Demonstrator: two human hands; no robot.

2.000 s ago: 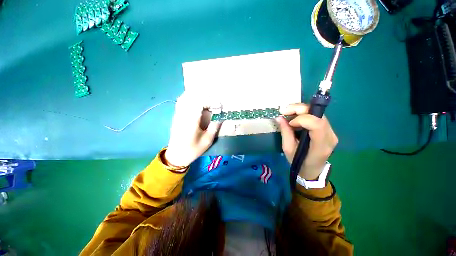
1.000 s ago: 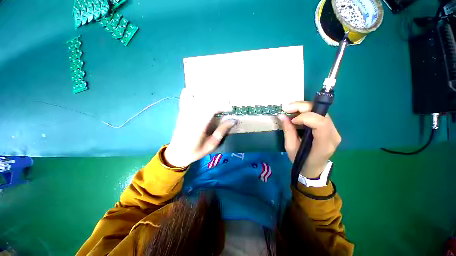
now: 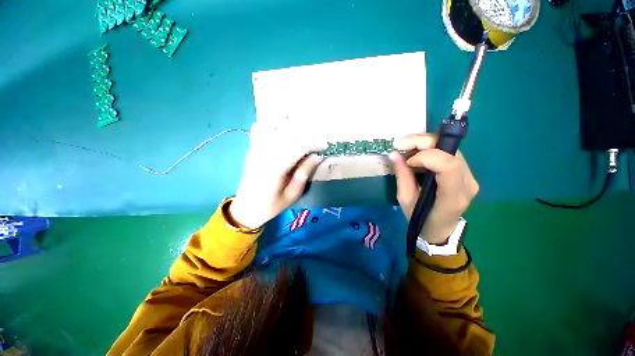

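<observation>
A green PCB panel strip (image 3: 358, 147) lies level across the lower part of the white work board (image 3: 341, 94). My left hand (image 3: 273, 172) grips its left end with thumb and fingers; glare washes out much of the hand. My right hand (image 3: 438, 182) pinches the strip's right end between thumb and index finger. It also holds the soldering iron (image 3: 454, 128), black handle across the palm, shaft pointing up and away from the strip. Thin solder wire (image 3: 198, 149) trails left from my left hand over the mat.
Several green strips (image 3: 103, 87) lie at the upper left. The yellow-and-black tip cleaner pot (image 3: 503, 19) is at the upper right, by the iron's tip. The black soldering station (image 3: 604, 87) and its cable (image 3: 581, 206) are at the right edge. A blue bin (image 3: 24, 238) shows at the far left.
My left hand's thumb and fingers have shifted on the strip's left end. The strip, board and both hands sit slightly higher in view. The iron stays in my right hand.
</observation>
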